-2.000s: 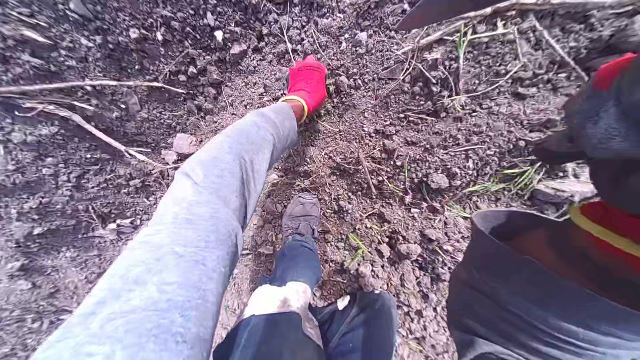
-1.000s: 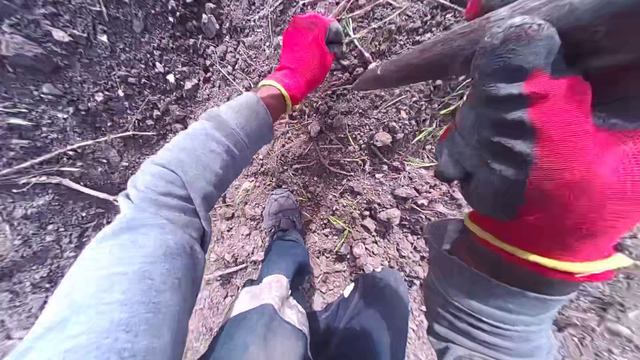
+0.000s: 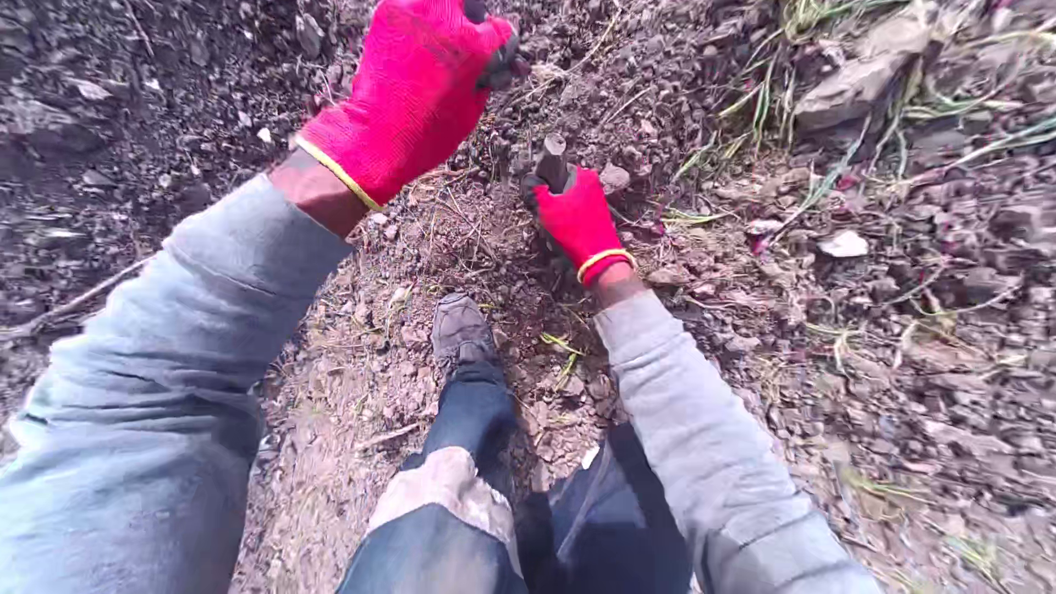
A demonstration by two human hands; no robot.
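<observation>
My left hand [image 3: 421, 91], in a red knit glove with a dark palm and yellow cuff edge, is raised at the upper middle; its fingers are curled, and whether they hold anything cannot be told. Lower and to the right, my right hand [image 3: 573, 210], gloved alike, is closed around a dark tool handle [image 3: 553, 161] close to the ground. The round end of the handle sticks up past the thumb. The rest of the tool is hidden beneath the hand. Loose stony soil [image 3: 462, 231] with dry roots lies below both hands.
My shoe [image 3: 464, 330] stands on the soil just below the hands. A large stone [image 3: 858, 78] with green grass blades around it lies at the upper right. A pale stone [image 3: 844, 243] is at the right, and a dry stick [image 3: 78, 304] lies at the left.
My right hand, raised at the right with the wooden-looking handle a second ago, has moved down and left to the ground. My left hand was low at the soil two seconds ago and is now higher.
</observation>
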